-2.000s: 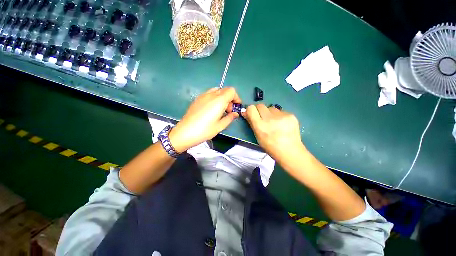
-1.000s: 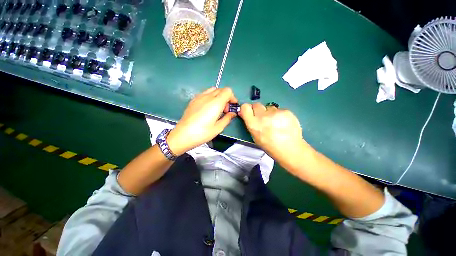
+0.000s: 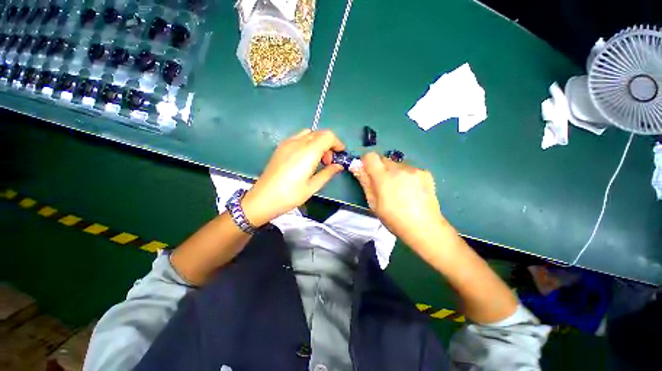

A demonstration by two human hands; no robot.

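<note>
My left hand [image 3: 294,174], with a metal watch at the wrist, holds a small black part [image 3: 340,158] between thumb and fingers near the bench's front edge. My right hand [image 3: 395,190] meets it from the right, its fingertips pinching a small whitish item [image 3: 356,165] against the part. What that item is cannot be told. A loose black part [image 3: 369,135] lies just beyond the hands. Another black part [image 3: 395,156] lies behind my right hand, partly hidden by it.
A clear blister tray [image 3: 190,72] with rows of black parts lies left. An open clear bag [image 3: 274,52] holds brass-coloured pieces. A white paper [image 3: 451,99] lies right, then crumpled tissue [image 3: 555,116] and a desk fan [image 3: 628,81] with a white cord on the green bench [image 3: 508,188].
My right hand has drawn slightly back from the part, and its wrist and forearm have shifted left. More of the whitish item and the black part behind that hand shows.
</note>
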